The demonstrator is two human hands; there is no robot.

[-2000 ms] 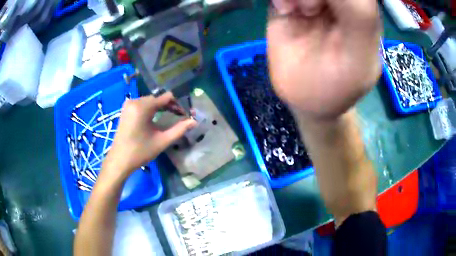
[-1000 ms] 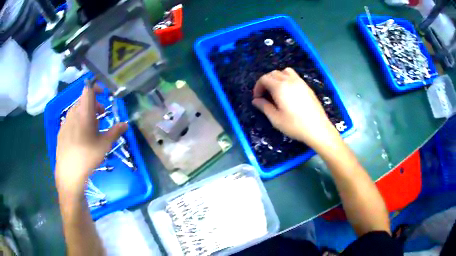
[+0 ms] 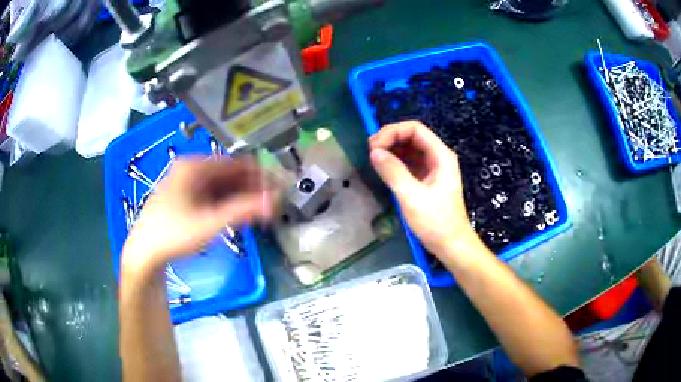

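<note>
My left hand [image 3: 198, 209] is blurred over the left blue tray, its fingers pointing at the press; whether it holds anything cannot be told. My right hand [image 3: 425, 186] is over the near left edge of the black ring bin [image 3: 564, 216], thumb and index fingertips together; no part shows clearly between them. The steel fixture block [image 3: 319, 179] stands on the press base plate [image 3: 336, 235], with a dark ring shape [image 3: 306, 185] around its centre hole. The press ram [image 3: 291, 158] points down just above the block, below the guard plate [image 3: 257, 89].
The finished-parts bin [image 3: 257, 287] holds loose rods left of the press. The clear pin box [image 3: 440, 351] is at the front, beside white liner sheets [image 3: 213, 347]. A red bin [image 3: 317, 52] is behind the press, white plastic boxes [image 3: 48, 97] upper left, another parts bin [image 3: 635, 168] far right.
My right hand has moved left from deep in the ring bin to its edge. My left hand has moved right, towards the press. A dark ring shape now shows on the block. The view has shifted.
</note>
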